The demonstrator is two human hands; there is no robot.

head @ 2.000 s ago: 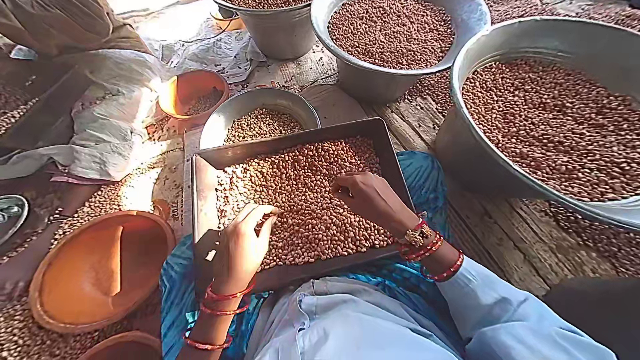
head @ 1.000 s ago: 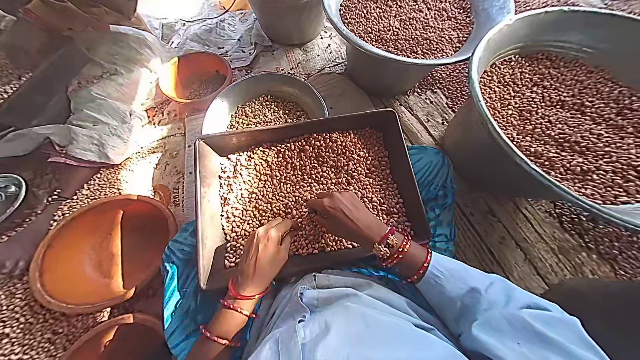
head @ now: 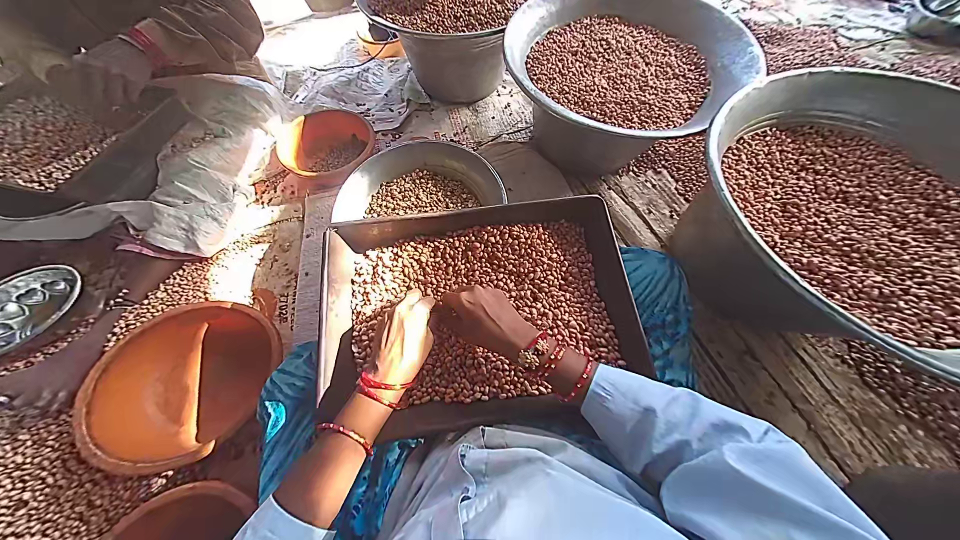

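Note:
A rectangular dark metal tray (head: 480, 420) rests across my lap, holding a layer of reddish-brown nuts or seeds (head: 517, 262). Over its left half is my left hand (head: 405, 334), with the fingers bent together and the fingertips by the other hand. My right hand (head: 480, 319) is curled with the knuckles up, close beside the left near the tray's middle. Both hands hover on or just above the seeds; whether anything small is between the fingers cannot be seen. Red bangles circle both wrists.
Large metal tubs of seeds (head: 750, 247) stand at right and behind. Beyond the tray sits a metal bowl (head: 487, 172) of paler seeds. Orange bowls (head: 142, 382) are at left, near loose seeds and a metal plate (head: 71, 300). Another person's hand (head: 112, 71) is at upper left over a second tray.
My hands were apart over the tray two seconds ago; they came close together by one second ago and are now side by side. The view has tilted slightly upward.

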